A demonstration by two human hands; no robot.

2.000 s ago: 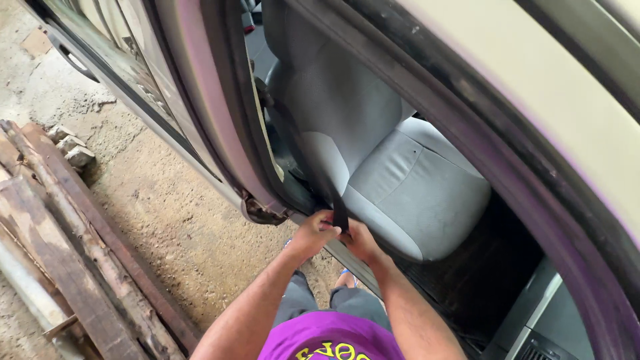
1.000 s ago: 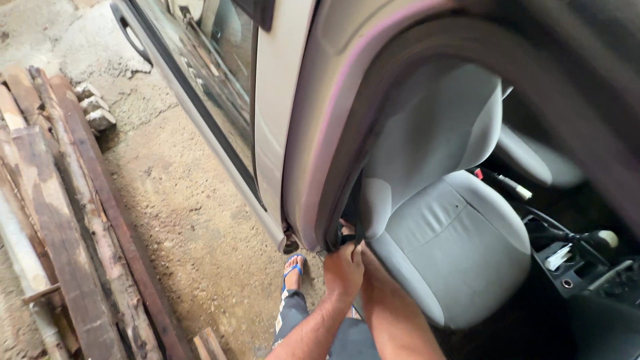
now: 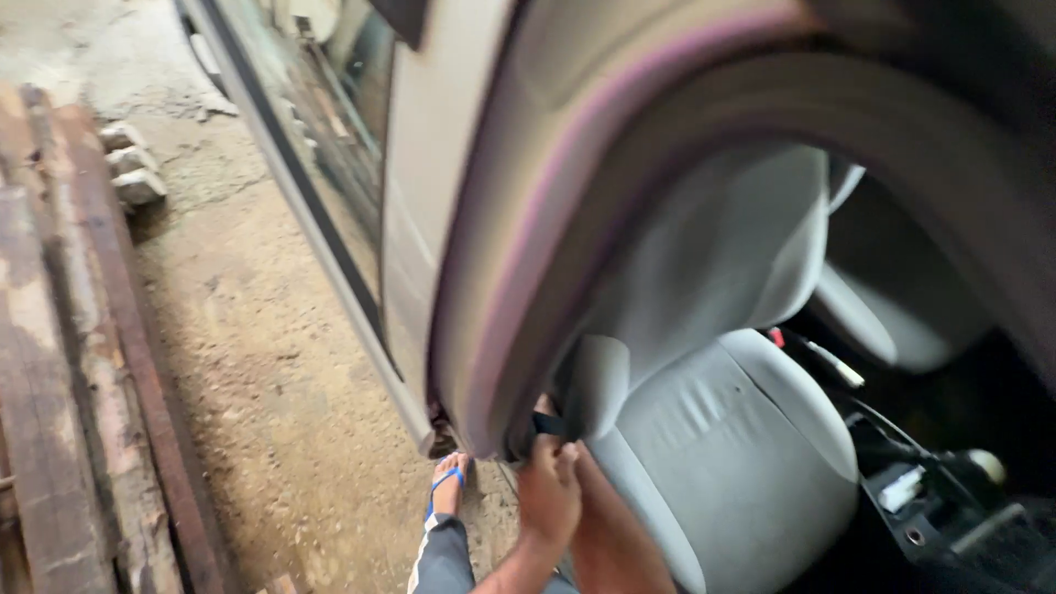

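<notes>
My left hand [image 3: 551,487] is at the lower edge of the car's door opening, beside the foot of the door pillar [image 3: 495,396]. Close against it, my right hand [image 3: 569,462] reaches in beside the grey car seat [image 3: 734,445], partly hidden behind the left. A short piece of black seat belt webbing [image 3: 548,423] shows just above the hands. The fingers are blurred and overlap, so what each one grips cannot be told.
An outer car door panel with window glass [image 3: 338,107] runs along the left. Wooden planks [image 3: 99,346] and broken concrete pieces [image 3: 136,169] lie on the ground. The centre console [image 3: 916,495] is at right. My sandalled foot [image 3: 447,487] stands below the sill.
The view has swung, showing more of the seat and console. Two seconds ago both hands held the black belt in front of the seat's side; now they are low by the pillar's foot.
</notes>
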